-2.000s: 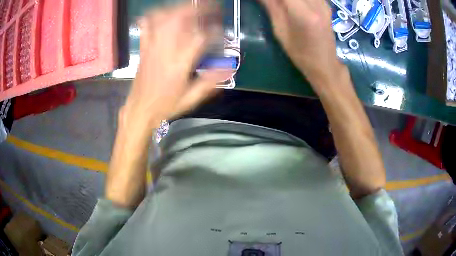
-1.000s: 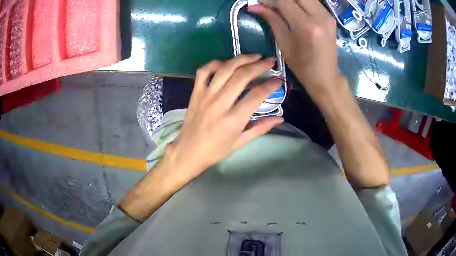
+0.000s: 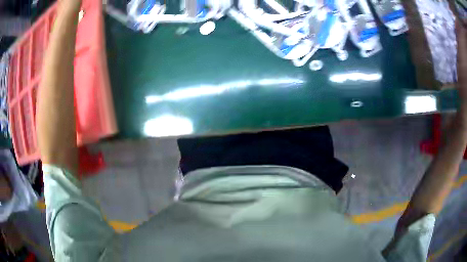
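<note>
My left forearm reaches up over the salmon-red tray [image 3: 92,97] at the left, and the hand is cut off by the top edge. My right forearm runs up along the right edge, and its hand is out of the picture. Several white loop housings with blue parts [image 3: 327,30] lie heaped at the top centre and right, some overlapping. More white-and-blue housings [image 3: 148,10] lie at the top left of the bench. A small white ring [image 3: 316,65] lies just below the heap. The picture is somewhat blurred.
The dark-green bench top [image 3: 220,112] has its front edge before my body. A round white piece [image 3: 207,27] and another small ring [image 3: 356,104] lie on it. A cardboard box [image 3: 421,46] with whitish contents stands at the right. Red floor-level parts show below the bench.
Both hands have moved apart and out of the picture. The housing they were handling no longer shows in front of me. The view has shifted, showing more housings along the top.
</note>
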